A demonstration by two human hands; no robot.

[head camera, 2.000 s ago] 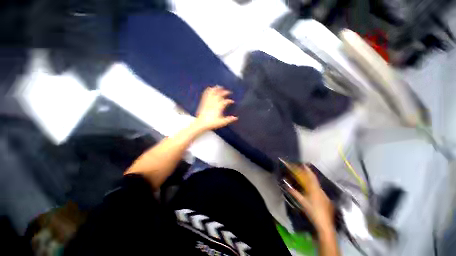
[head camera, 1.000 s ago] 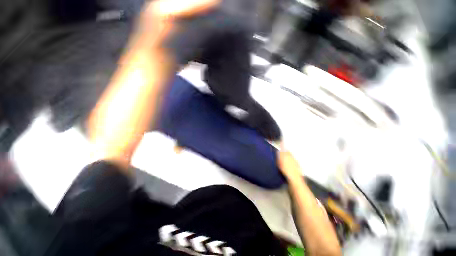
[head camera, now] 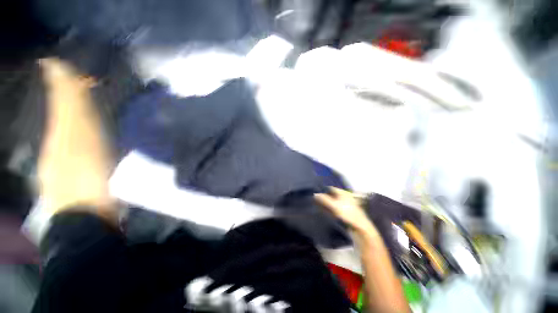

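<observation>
A charcoal garment, seemingly trousers (head camera: 238, 156), lies over the navy-blue padded board (head camera: 147, 122). Blue shows at the board's far left end and as a small strip on the right. My right hand (head camera: 344, 206) is at the garment's right end, with its fingers closed on the dark edge there. My left hand (head camera: 58, 73) is at the upper left, beyond the board's left end, strongly blurred beside dark cloth; its grip cannot be made out.
The iron with an orange-brown handle (head camera: 425, 247) stands right of my right hand. Green (head camera: 411, 294) and red (head camera: 347, 282) items lie below it. A white-covered table (head camera: 367, 140) lies beyond the board. Blurred dark shapes fill the upper left.
The dark garment now covers most of the board, which was largely bare blue a second ago. My left arm has swung left and down in view. My right hand stays near the board's right end.
</observation>
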